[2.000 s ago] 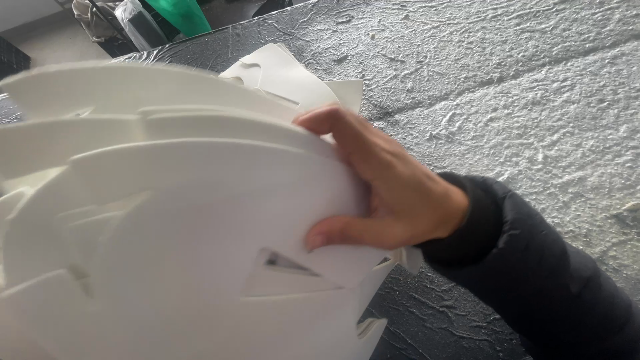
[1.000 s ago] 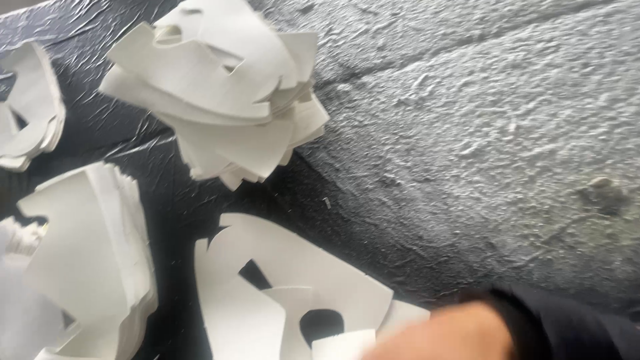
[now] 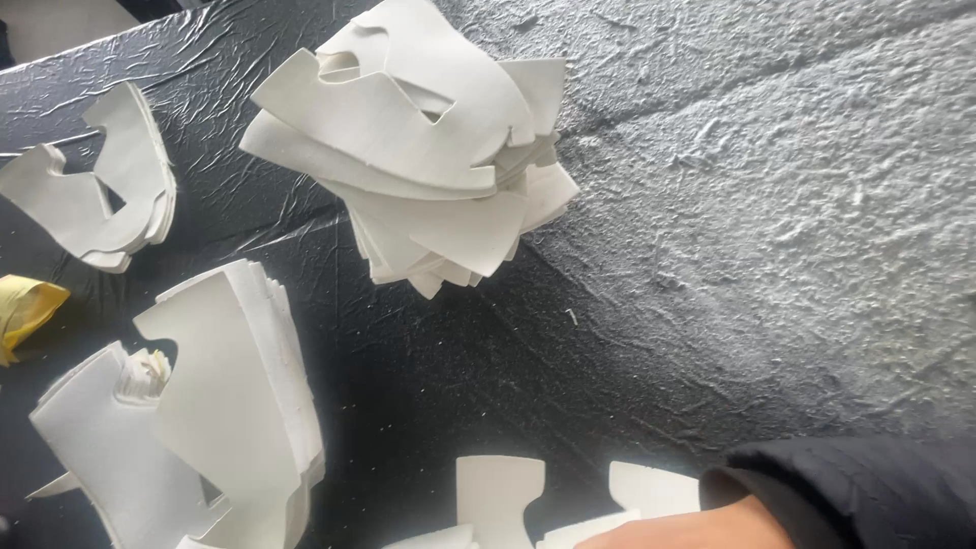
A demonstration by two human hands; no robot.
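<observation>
My right hand (image 3: 690,530) is at the bottom edge, only its back and wrist in view below a dark padded sleeve; its fingers are cut off by the frame. Beside and partly under it lie white cut sheet pieces (image 3: 499,499) with curved notches. A large uneven stack of similar white pieces (image 3: 427,145) sits at the top centre, its layers turned at different angles. A more even stack of white pieces (image 3: 221,366) lies at the lower left. My left hand is out of view.
A smaller stack of white pieces (image 3: 141,168) lies at the upper left, with a crumpled yellow piece (image 3: 30,305) below it at the left edge. Wrinkled dark sheeting (image 3: 427,381) covers the table, whose far edge shows at the top left.
My right hand has come down from the large white pieces it held two seconds ago to the bottom edge. The view has shifted, and several stacks now show.
</observation>
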